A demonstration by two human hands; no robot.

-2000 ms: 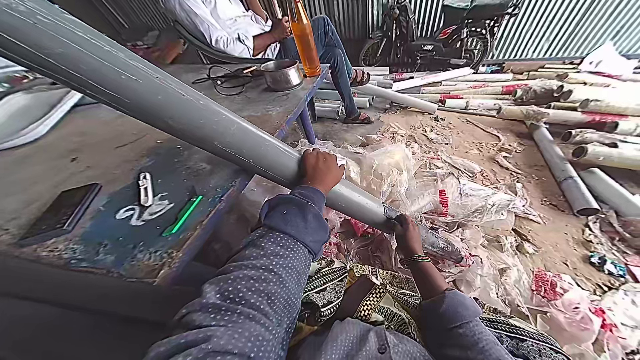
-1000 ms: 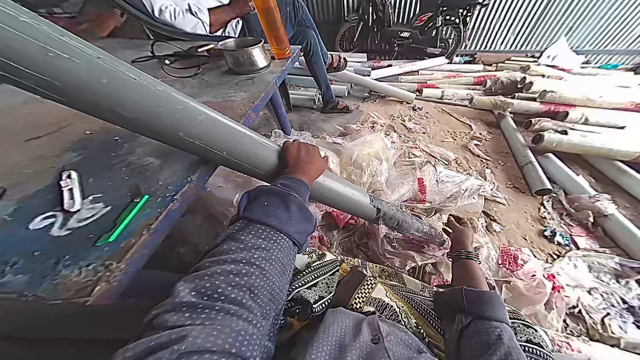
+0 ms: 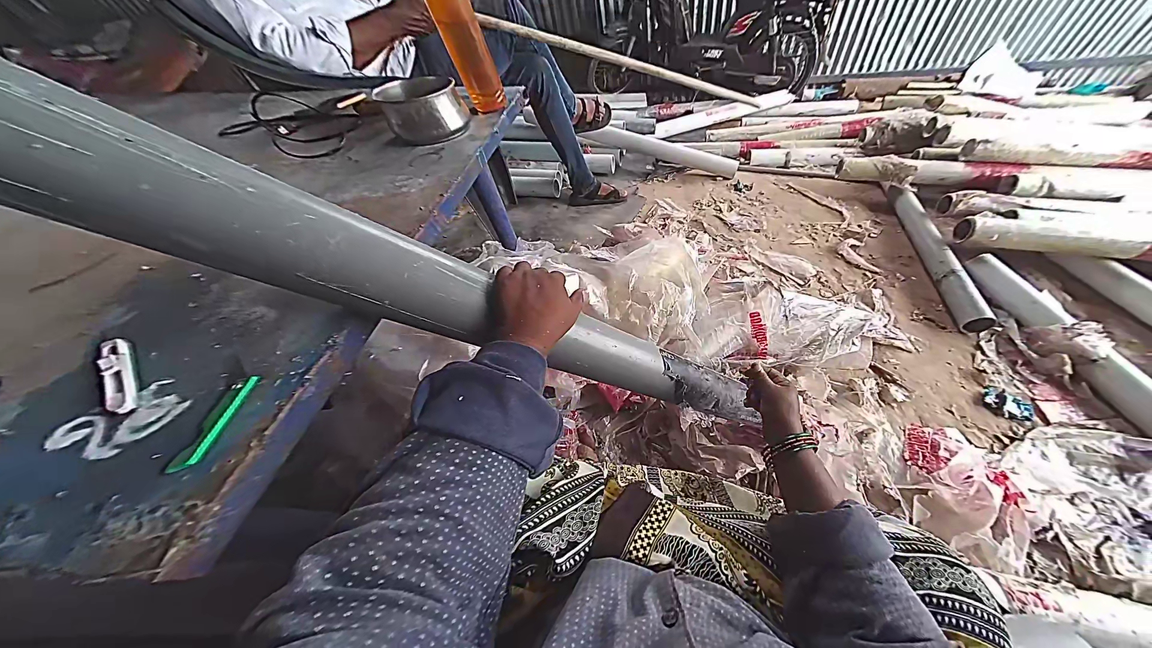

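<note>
A long grey plastic pipe [image 3: 360, 256] slants from the upper left, over the worktable, down to the middle. My left hand [image 3: 537, 309] lies closed over the pipe past the table's edge. The pipe's lower end [image 3: 706, 387] is dark and rough. My right hand [image 3: 772, 399], with bangles at the wrist, is at that end, its fingers closed at the rim; whether they hold plastic film or anything small, I cannot tell. On the blue-painted table corner lie a white-handled cutter [image 3: 118, 376] and a green strip-like tool [image 3: 213, 425].
Crumpled plastic film [image 3: 648, 279] covers the ground below the pipe. Beyond the worktable [image 3: 315, 396] sits a person [image 3: 540, 81], near a metal pot [image 3: 420, 110] and an orange bottle [image 3: 468, 54]. More pipes [image 3: 940, 256] lie at the right; a motorcycle [image 3: 720, 45] stands behind.
My right hand was on the pipe's dark part, then apart from its end, and is now back against the end. My left hand stays on the pipe. A pole now shows behind the bottle.
</note>
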